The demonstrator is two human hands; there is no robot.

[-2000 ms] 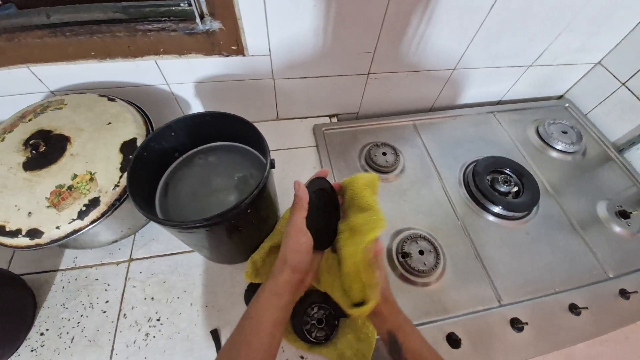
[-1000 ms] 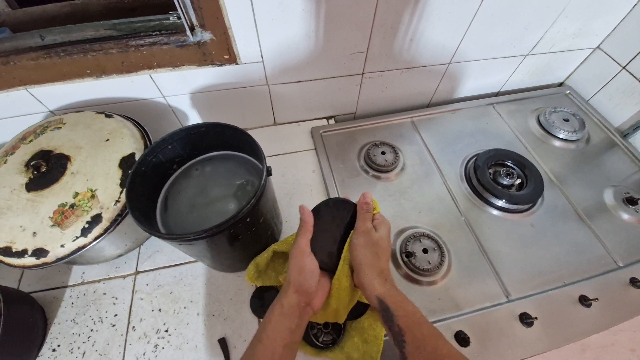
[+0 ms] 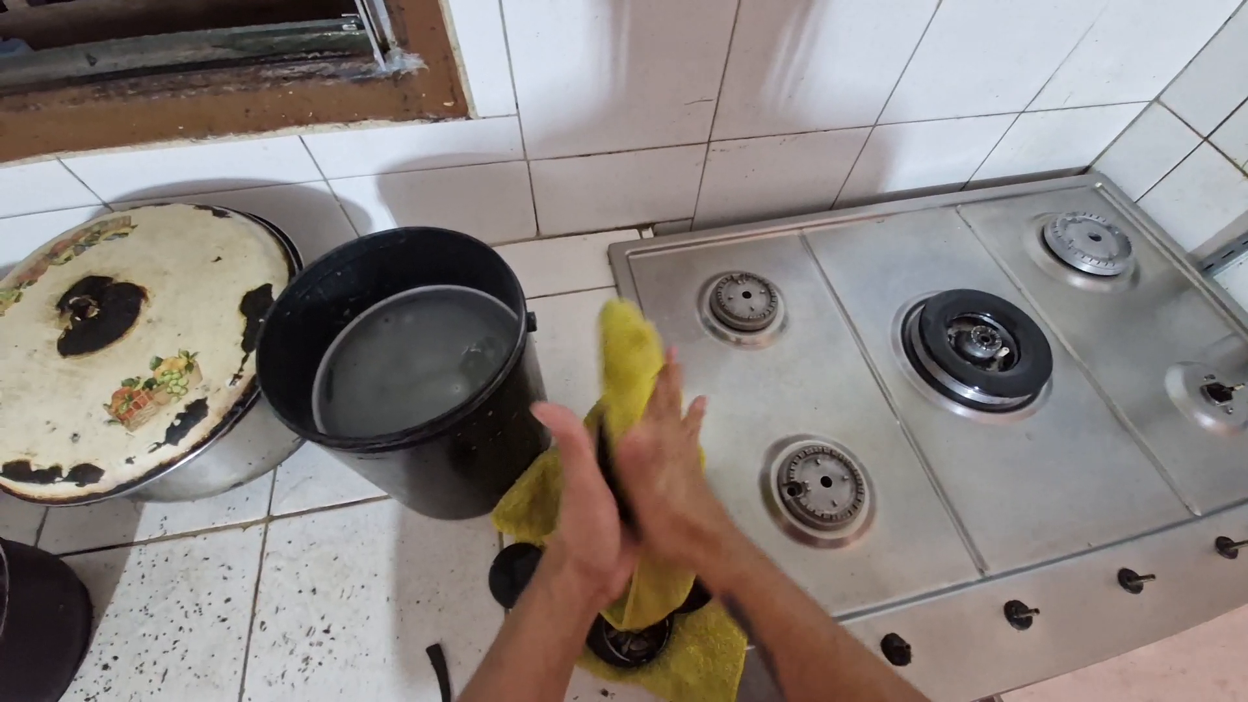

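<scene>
Between my two palms a black burner cap (image 3: 611, 468) stands on edge, partly wrapped in a yellow cloth (image 3: 627, 361). My left hand (image 3: 585, 517) presses it from the left, thumb raised. My right hand (image 3: 673, 468), blurred, presses the cloth against it from the other side. Beneath my hands, more black burner parts lie on the tiled counter: a small round cap (image 3: 514, 575) at the left and a ring-shaped burner part (image 3: 631, 643) on the yellow cloth. Part of the cap is hidden by my fingers and the cloth.
A black bucket (image 3: 439, 468) of cloudy water stands at the left of my hands. Beyond it is a large pot with a worn cream lid (image 3: 195, 312). A steel gas cooktop (image 3: 829, 390) fills the right side. A dark container (image 3: 44, 624) sits at the lower left.
The black cap, whose broad face showed one second ago, is now edge-on between my palms. The cloth's upper end now sticks up above my right hand.
</scene>
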